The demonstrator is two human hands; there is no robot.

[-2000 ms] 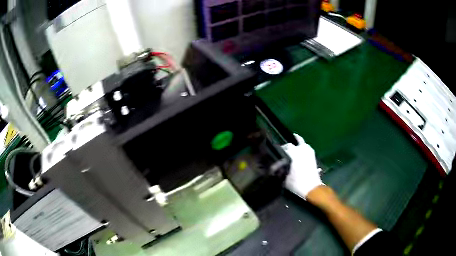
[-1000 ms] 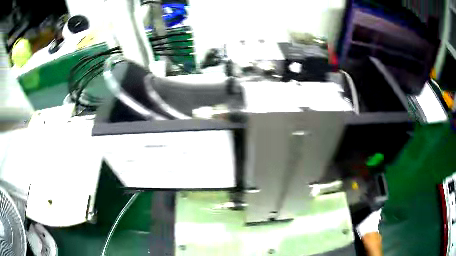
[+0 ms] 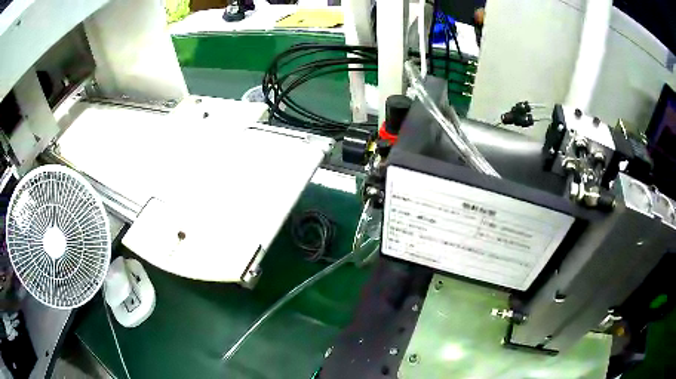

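Observation:
The press fixture stands at the right, with its grey upright column (image 3: 604,270), a white label plate (image 3: 474,226) and a pale green pressing plate (image 3: 452,333) below. Its black base (image 3: 378,318) shows beside the plate. The white platform (image 3: 215,192) lies to the left, with a rounded front corner; no part can be made out on it. Neither of my hands is in the picture.
A white desk fan (image 3: 55,240) stands at far left. Clear tubing (image 3: 289,296) crosses the green mat (image 3: 200,326). A black cable coil (image 3: 296,89) lies behind the platform. An air regulator (image 3: 394,118) stands left of the press. A monitor (image 3: 663,133) is cut off at right.
The view has swung left, so the press now sits at the right and the platform and fan show fully. My gloved right hand, earlier beside the press's right side, has left the picture.

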